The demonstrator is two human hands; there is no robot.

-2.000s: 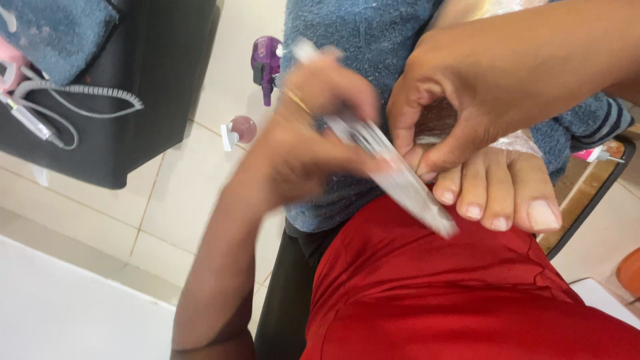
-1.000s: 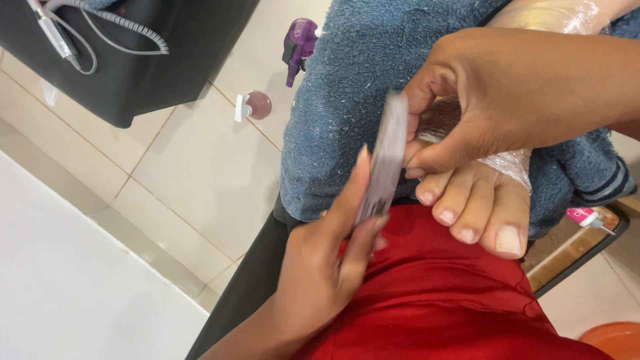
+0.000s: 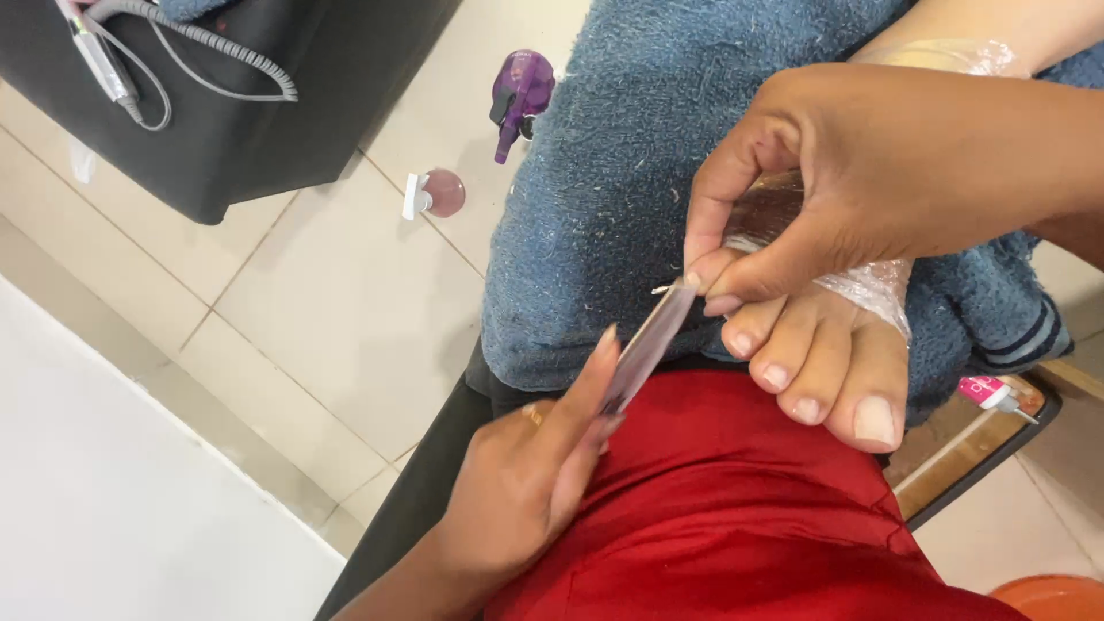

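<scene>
My left hand (image 3: 526, 466) grips a nail file (image 3: 647, 349) between thumb and fingers; a ring sits on one finger. The file's far tip meets the nail of a person's little toe (image 3: 705, 266). Coming in from the right, my right hand (image 3: 828, 172) pinches that toe between thumb and forefinger. The person's foot (image 3: 811, 345) rests on a blue towel (image 3: 604, 198), with clear plastic film (image 3: 875, 293) wrapped around it behind the toes. A small pale shred lies at the file's tip. My right hand hides part of the foot.
Red cloth (image 3: 742, 492) covers my lap. On the tiled floor are a purple spray bottle (image 3: 520, 95) and a small pink bottle with a white top (image 3: 442, 193). A corded handpiece (image 3: 105, 69) lies on a black surface. A pink-and-white tube (image 3: 992, 392) sits at right, above an orange basin (image 3: 1052, 597).
The file was blurred in both earlier frames and slanted differently; now its tip is against the little toe. My right hand stays around that toe. The view has shifted.
</scene>
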